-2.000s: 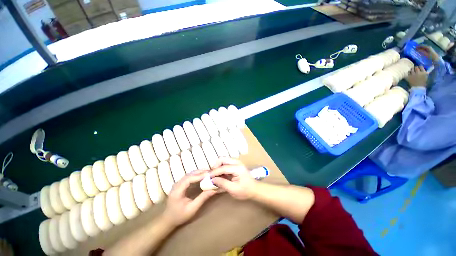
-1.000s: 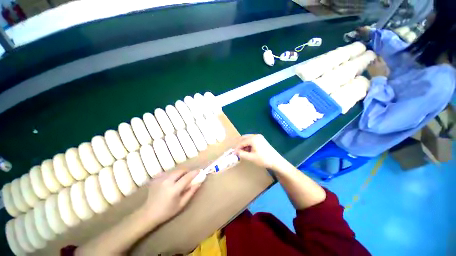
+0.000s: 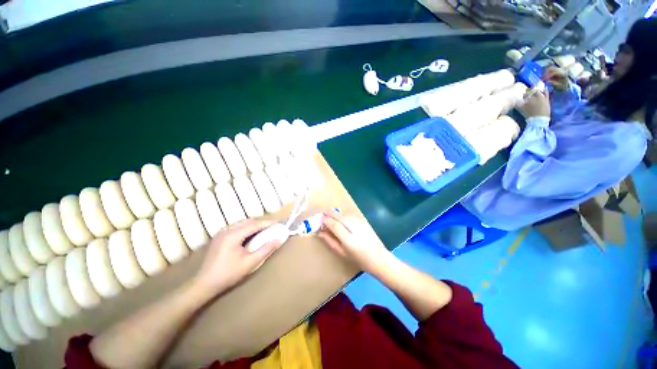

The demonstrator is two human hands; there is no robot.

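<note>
My left hand [image 3: 234, 249] holds a cream oval piece [image 3: 267, 236] between thumb and fingers, above the brown cardboard sheet [image 3: 288, 277]. A thin white loop [image 3: 299, 205] stands up from the piece. My right hand [image 3: 351, 238] pinches a white printed tag with blue marks [image 3: 310, 225], close beside the oval piece. Two long rows of cream oval pieces [image 3: 167, 189] stand on edge along the sheet, left of and beyond my hands; the left ends are cut off by the picture's edge.
A blue perforated basket [image 3: 408, 178] holding white slips [image 3: 426, 156] stands to the right. Corded pieces with tags [image 3: 371, 81] lie on the green belt [image 3: 288, 79]. Beyond the basket are cream stacks [image 3: 468, 92] and a coworker in blue sleeves [image 3: 569, 162]. A blue stool [image 3: 457, 234] and cardboard boxes [image 3: 594, 216] are at right.
The view has shifted right. My hands have come closer together, with the tag now near the oval piece and the loop upright. The coworker's hands are now at a small blue basket.
</note>
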